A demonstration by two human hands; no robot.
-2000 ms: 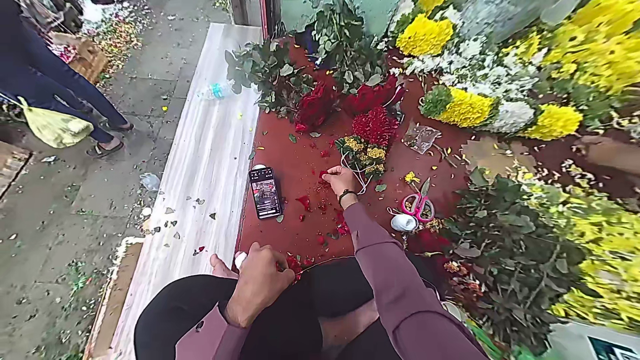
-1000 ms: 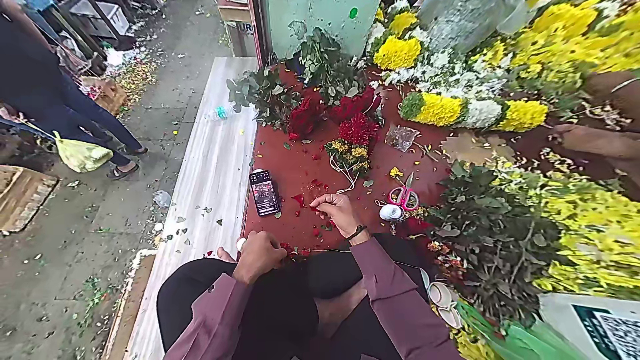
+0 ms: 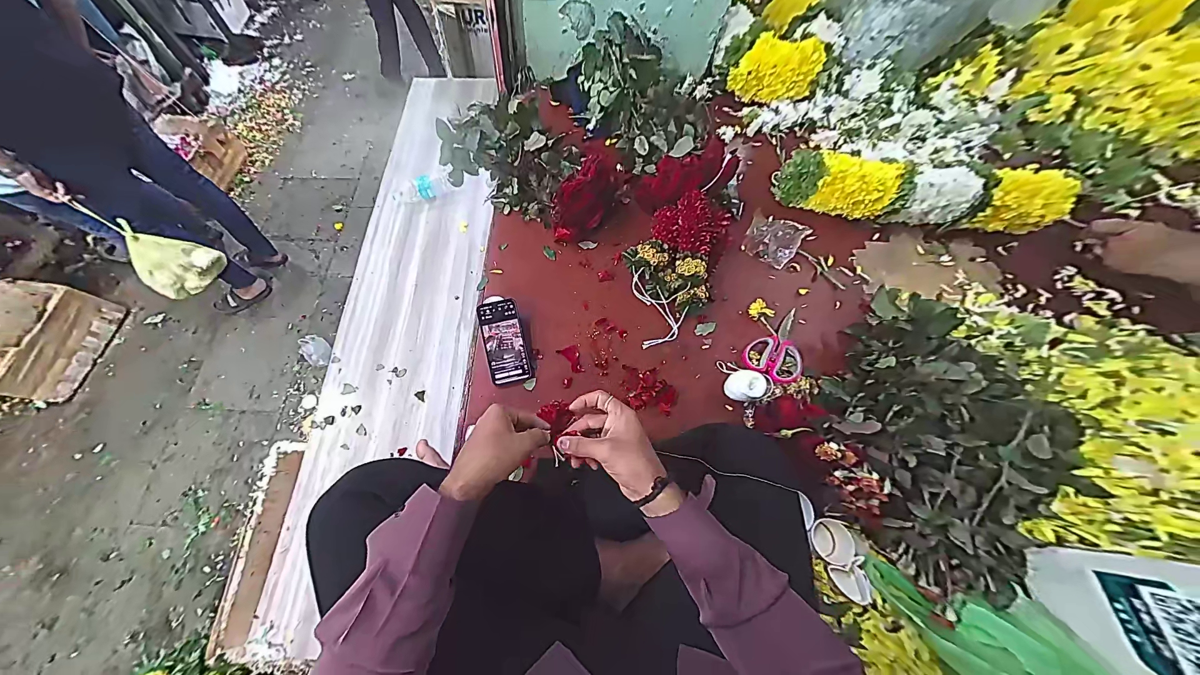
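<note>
Over my lap, my left hand (image 3: 495, 450) and my right hand (image 3: 614, 441) meet around a small bunch of red petals (image 3: 556, 417), pinched between the fingertips of both. A white thread (image 3: 731, 469) runs from near my right hand across my leg. Ahead of the hands, loose red petals (image 3: 652, 389) lie on the red surface. To their left is a smartphone (image 3: 506, 342) with its screen lit. Pink-handled scissors (image 3: 772, 359) lie to the right beside a white thread spool (image 3: 747, 385). Farther off is a red and yellow flower garland (image 3: 689, 230) with white strings.
Red roses (image 3: 586, 195) lie at the back beside leafy stems. A yellow and white flower garland (image 3: 942, 195) and a dark leafy bundle (image 3: 966, 431) are on the right. Left of the white ledge (image 3: 394, 272), a person (image 3: 169, 178) stands on the pavement holding a pale green bag (image 3: 176, 261).
My hands, apart a second ago, have come together, and red petals now show between their fingertips. Two seconds ago my right hand was farther forward, near the garland's strings.
</note>
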